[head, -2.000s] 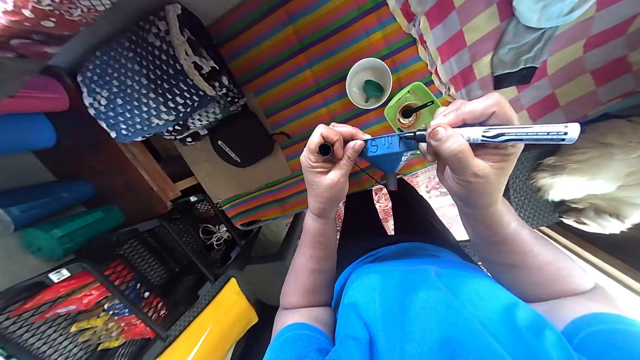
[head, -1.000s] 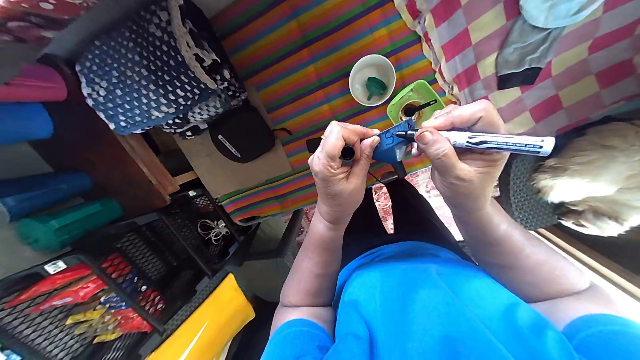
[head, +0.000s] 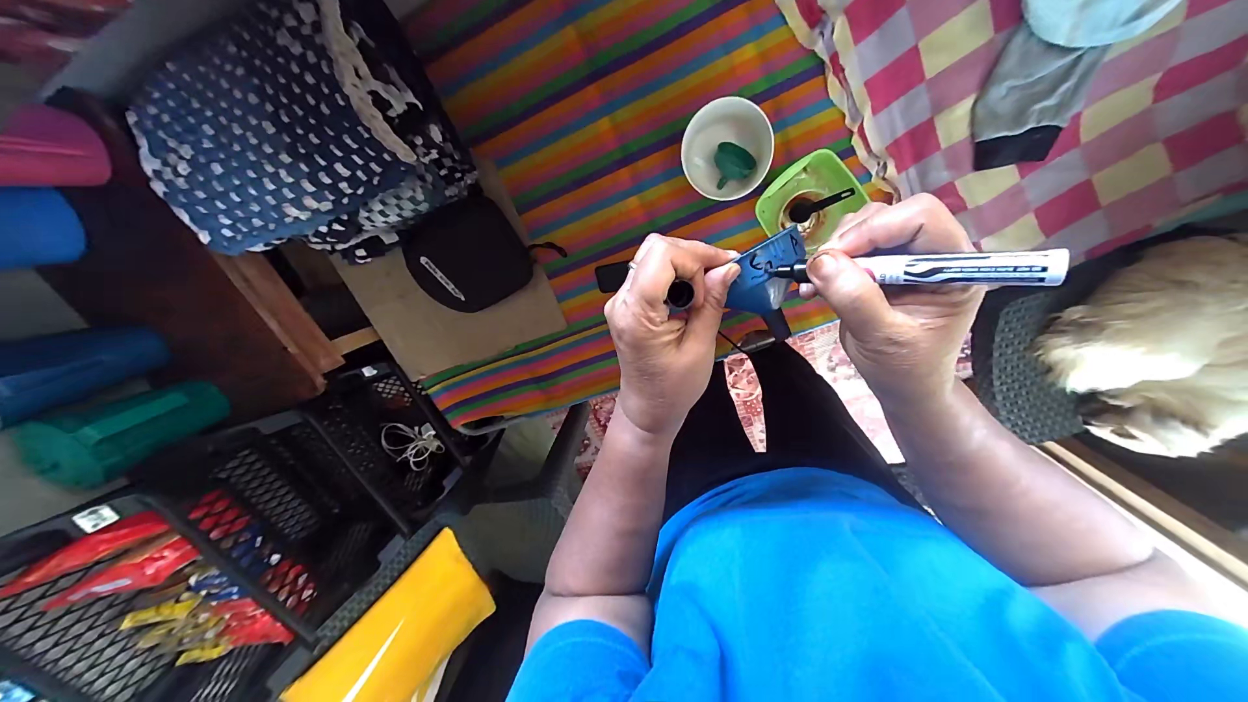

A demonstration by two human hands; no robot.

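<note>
Between the fingers of my left hand (head: 668, 322) is the edge of a small blue object (head: 759, 278), which bears dark handwritten marks; its exact kind I cannot tell. The same hand also holds a black cap (head: 680, 293). My right hand (head: 902, 297) grips a white marker pen (head: 975, 268), its black tip at the marked face of the blue object. Just beyond my hands, a green plastic container (head: 770, 207) holds a small black-handled utensil (head: 835, 199). Farther off stands a white bowl (head: 694, 161) with a dark green item (head: 734, 162) inside.
A striped cloth (head: 585, 107) covers the table. On the left lie a black zip case (head: 469, 255), a folded blue-and-white textile (head: 263, 136) and black plastic crates (head: 283, 487). To the right are a checkered cloth (head: 926, 97) and a furry animal (head: 1160, 331) on a dark woven seat.
My left hand has turned and the blue object's marked face is tilted differently than two seconds ago. The marker stays in my right hand, close to that face.
</note>
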